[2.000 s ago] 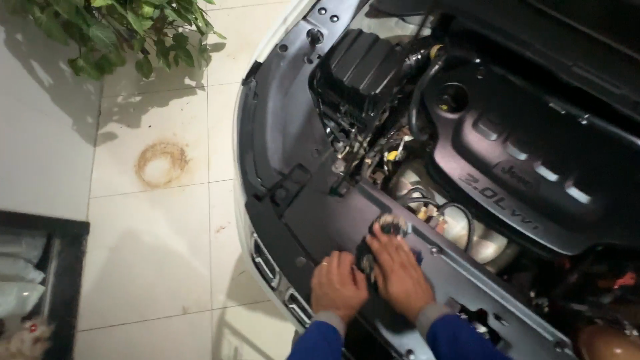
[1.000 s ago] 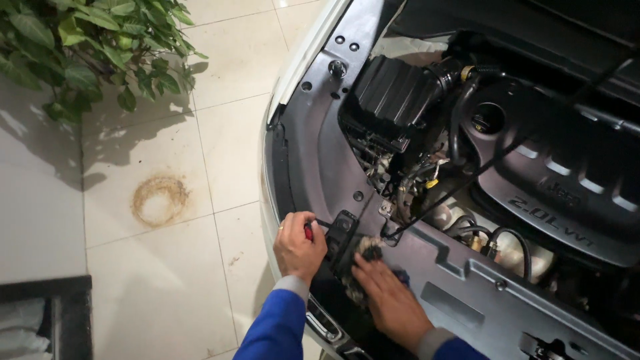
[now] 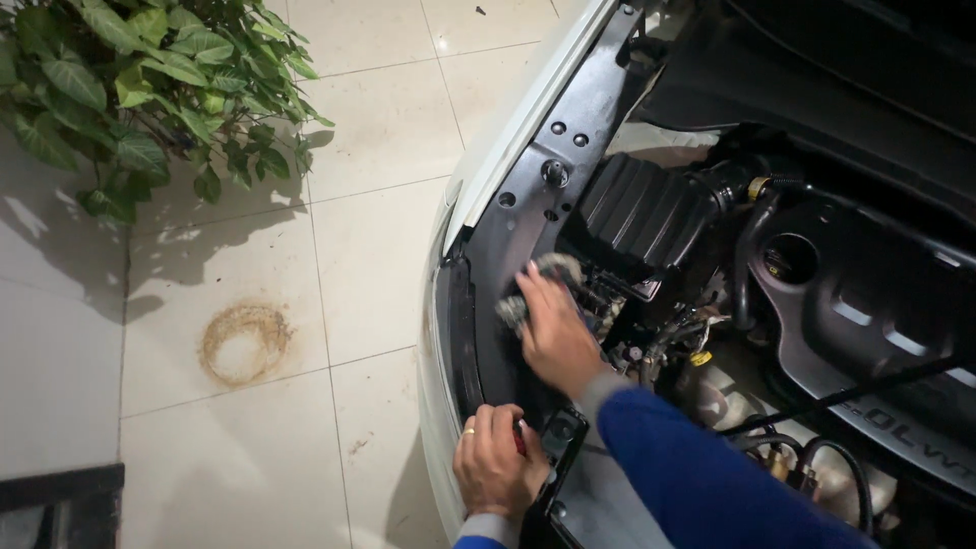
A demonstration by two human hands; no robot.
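My right hand (image 3: 555, 328) presses a crumpled, dirty cloth (image 3: 563, 268) against the black radiator shroud cover (image 3: 499, 252) at the front corner of an engine bay; hand and cloth are slightly blurred. Lower down, my left hand (image 3: 499, 461) rests at the front edge of the cover, its fingers curled round a small red and black object (image 3: 520, 437), mostly hidden. Beside that hand is the black hood latch area (image 3: 566, 428). The ribbed black air filter housing (image 3: 639, 213) lies just beyond the cloth.
A plastic engine cover (image 3: 862, 305) fills the right side, crossed by a thin black hood prop rod (image 3: 846, 393). Hoses and a yellow cap (image 3: 700, 358) sit between. Left of the white fender (image 3: 526, 99) are floor tiles (image 3: 381, 267) with a brown ring stain and a leafy plant (image 3: 152, 91).
My right hand has moved with the cloth along the cover, away from the latch area towards the fender corner. My left hand remains near the front edge, curled as one second ago.
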